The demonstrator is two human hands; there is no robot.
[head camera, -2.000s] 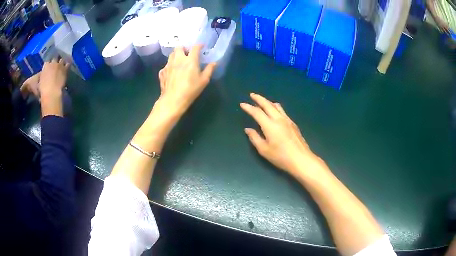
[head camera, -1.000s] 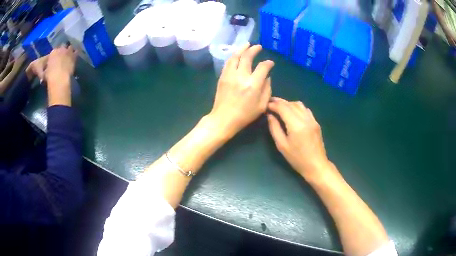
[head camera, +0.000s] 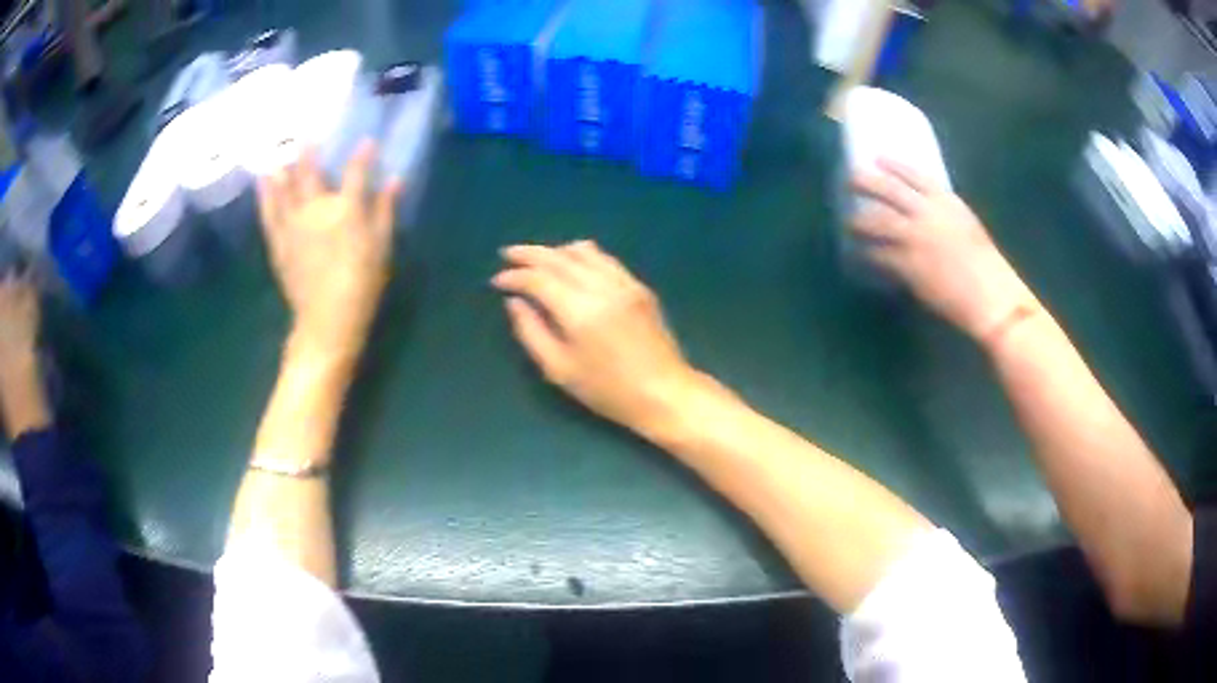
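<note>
Several white-lidded frosted units point(head camera: 240, 127) stand in a cluster at the upper left. A translucent open tank point(head camera: 410, 134) with a black module at its far end stands at the cluster's right side. My left hand point(head camera: 327, 234) is palm down with fingers spread at the near end of the rightmost white-lidded unit; blur hides whether the fingertips touch it. My right hand point(head camera: 587, 314) is over the green table, fingers loosely bent and apart, holding nothing.
Three blue cartons point(head camera: 581, 100) stand in a row at the far middle. At right another person's hand rests on a white-lidded unit point(head camera: 897, 127). An open blue carton point(head camera: 80, 234) and a neighbour's arm are at far left. More white pieces point(head camera: 1134, 187) lie far right.
The view has swung right, bringing in another person's arm and white-lidded unit. My hands, close together one second ago, are now apart, the left one at the cluster.
</note>
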